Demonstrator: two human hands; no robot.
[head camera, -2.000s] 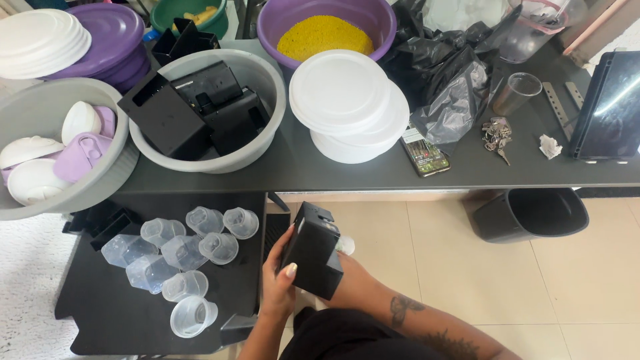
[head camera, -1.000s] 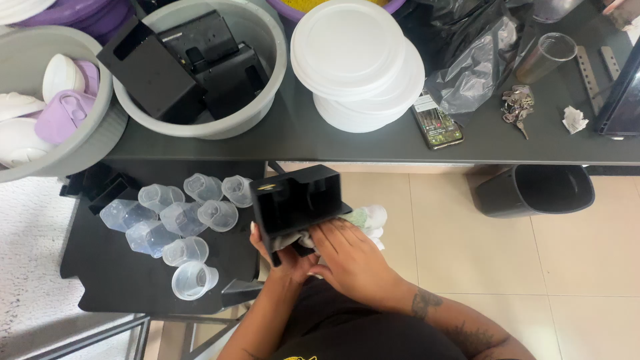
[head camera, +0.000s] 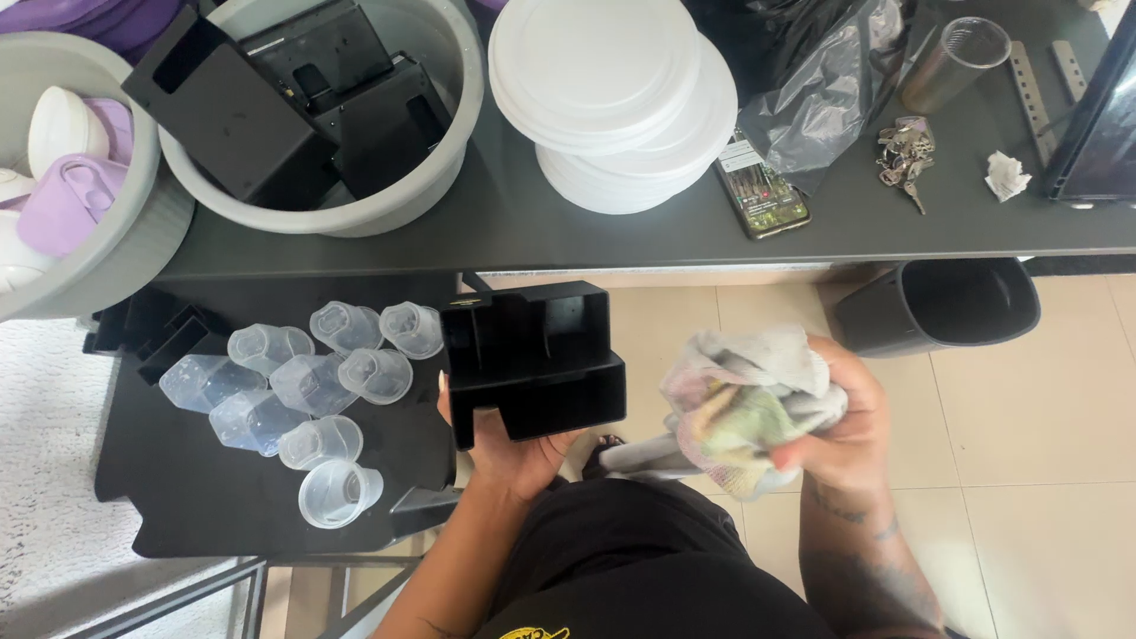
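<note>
My left hand holds a black plastic compartment box from below, its open compartments facing the camera. To its right, my right hand grips a crumpled, stained whitish cloth, apart from the box. Left of the box, several clear plastic cups lie and stand on a lower black surface. Above, a grey tub on the dark counter holds several black plastic boxes. A stack of white round lids or plates stands beside that tub.
On the counter lie a phone, a plastic bag, keys, a crumpled paper and a clear cup. Another grey tub holds white and lilac pieces. A dark bin stands on the floor at right.
The box has turned since two seconds ago, so its compartments face the camera. My right hand has moved away from the box to the right with the cloth. The view has shifted closer to the lower surface.
</note>
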